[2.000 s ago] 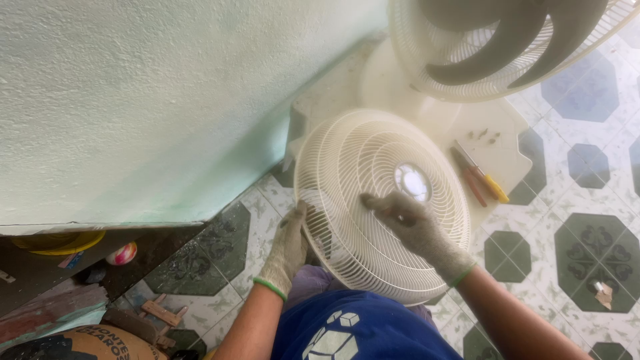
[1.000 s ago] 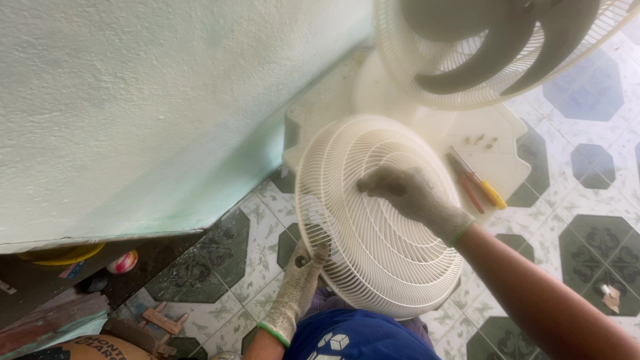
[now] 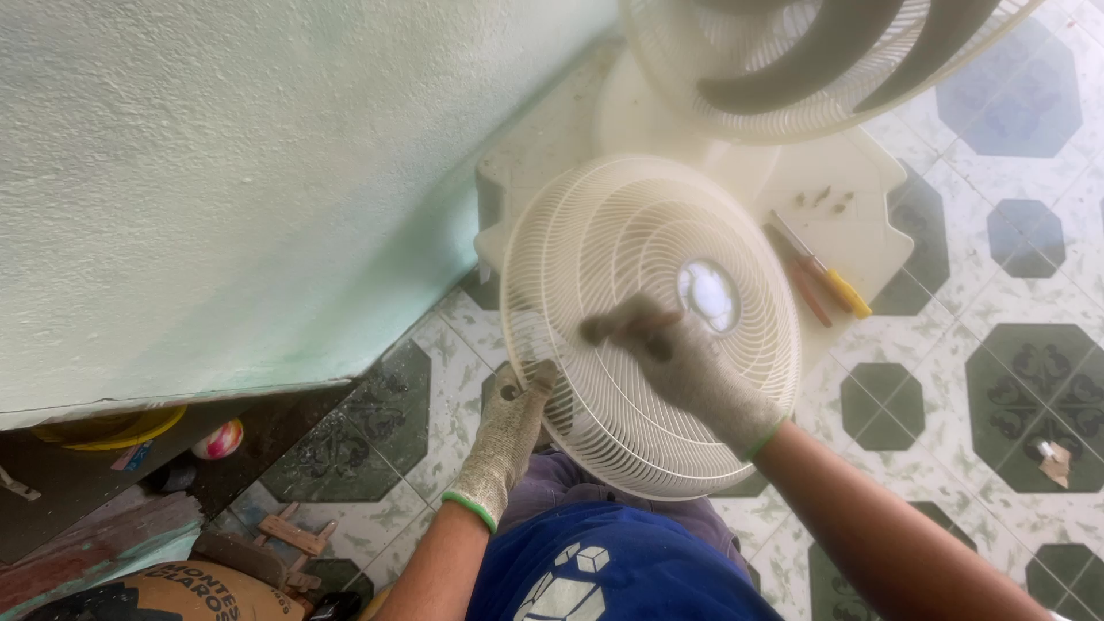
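A round cream plastic fan grille (image 3: 604, 250) with a pale center disc (image 3: 709, 296) is tilted in front of my lap. My left hand (image 3: 509, 423), in a knit glove with a green cuff, grips its lower left rim. My right hand (image 3: 681, 354), gloved too and blurred, is over the middle of the grille with fingers bent; whether it holds something small cannot be told. Beyond stands the fan's other part, dark blades (image 3: 776, 82) inside a rear grille (image 3: 742, 129). A screwdriver with a yellow handle (image 3: 847, 293) and red-handled pliers (image 3: 809, 293) lie right of the grille.
The tools and several small parts (image 3: 824, 198) rest on a cream table top (image 3: 871, 241). A textured wall (image 3: 216, 190) rises on the left. At lower left are a yellow basin (image 3: 112, 431), a colorful ball (image 3: 217, 440), wood pieces (image 3: 293, 535) and a paper sack (image 3: 181, 595).
The grille has turned and tilted in my left hand; its center disc, not visible one second ago, shows again. My right hand stays over the grille, moving slightly.
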